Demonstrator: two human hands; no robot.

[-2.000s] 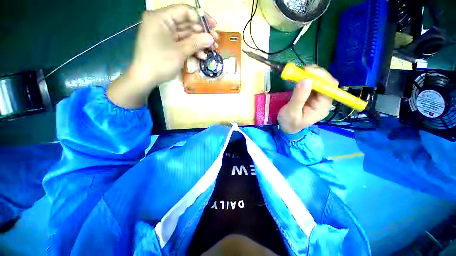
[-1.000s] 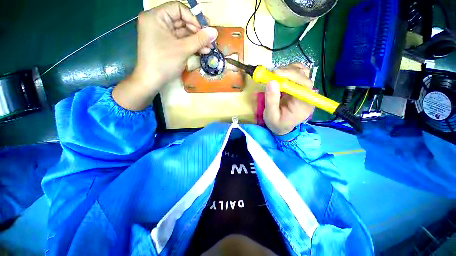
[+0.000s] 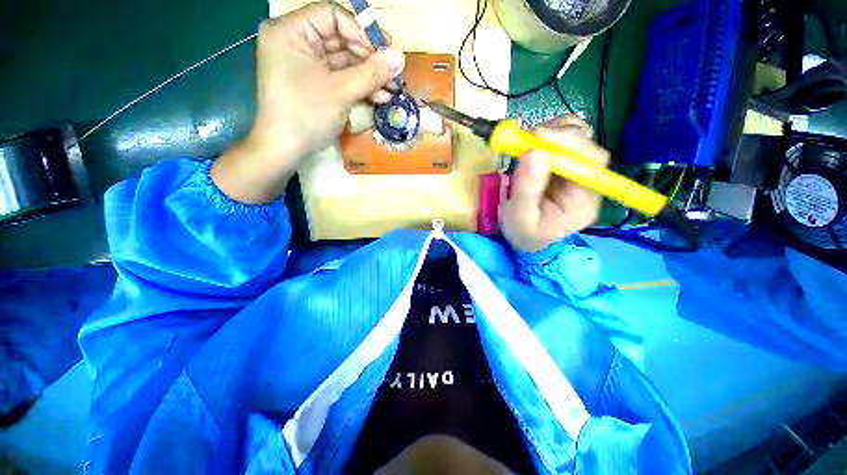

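A round black workpiece [image 3: 397, 117] with a pale centre is at the orange-brown fixture [image 3: 399, 162]. My left hand [image 3: 316, 83] is just above and left of it, pinching a slim grey strip or stick [image 3: 374, 35] that reaches down towards the workpiece's upper edge. Whether it touches is too small to tell. Thin solder wire [image 3: 172, 83] runs from the left to my left hand. My right hand [image 3: 554, 186] grips the yellow-handled soldering iron [image 3: 580, 169]; its tip points left, just right of the workpiece.
The fixture lies on a pale board [image 3: 358, 213]. A solder spool [image 3: 37, 174] is at left. A metal tin [image 3: 548, 37] and thin black cable are beyond the right hand. A blue box [image 3: 683, 83], a black fan [image 3: 813, 195] and a pink-red block [image 3: 488, 202] are at right.
The iron came in left to the workpiece, then drew back slightly right. The grey strip in my left hand has tilted and shifted. The workpiece stays near the same spot.
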